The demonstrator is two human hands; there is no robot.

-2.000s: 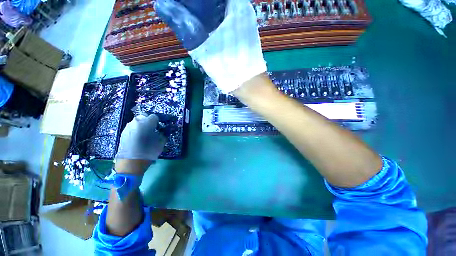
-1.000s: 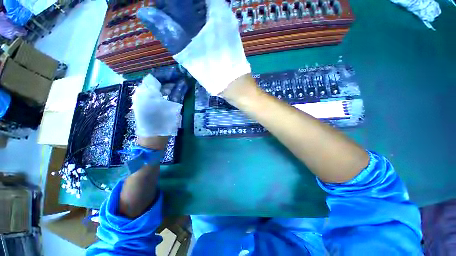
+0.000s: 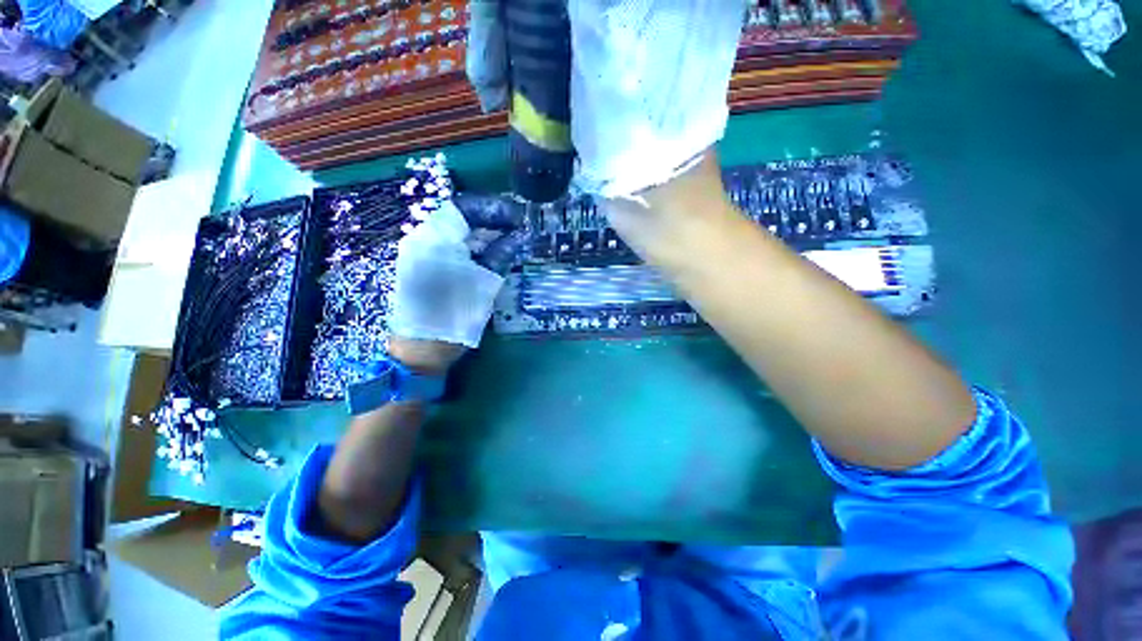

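Note:
My right hand [image 3: 651, 94], in a white glove with dark fingers, is at the top centre, cut off by the edge. It grips the dark electric screwdriver [image 3: 540, 94], which has a yellow ring and points down over the jig's left end. My left hand [image 3: 445, 276], gloved, has its dark fingertips at the jig's left end; whether they pinch something is too blurred to tell. The jig [image 3: 904, 200] lies on the green bench with the silver heat sink [image 3: 845, 267] in it and a row of black components [image 3: 802, 223] behind. My right forearm hides part of it.
Two black bins [image 3: 304, 294] of screws and black leads with white plugs [image 3: 185, 432] stand left of the jig. Orange-brown stacked boards [image 3: 814, 78] stand behind it. Crumpled plastic [image 3: 1087, 25] lies back right. A pale flat sheet [image 3: 153, 263] and cardboard boxes [image 3: 78, 163] are at left.
My left hand has gone from the right-hand bin to the jig's left end. My right hand has moved right, and the screwdriver has come into view in it.

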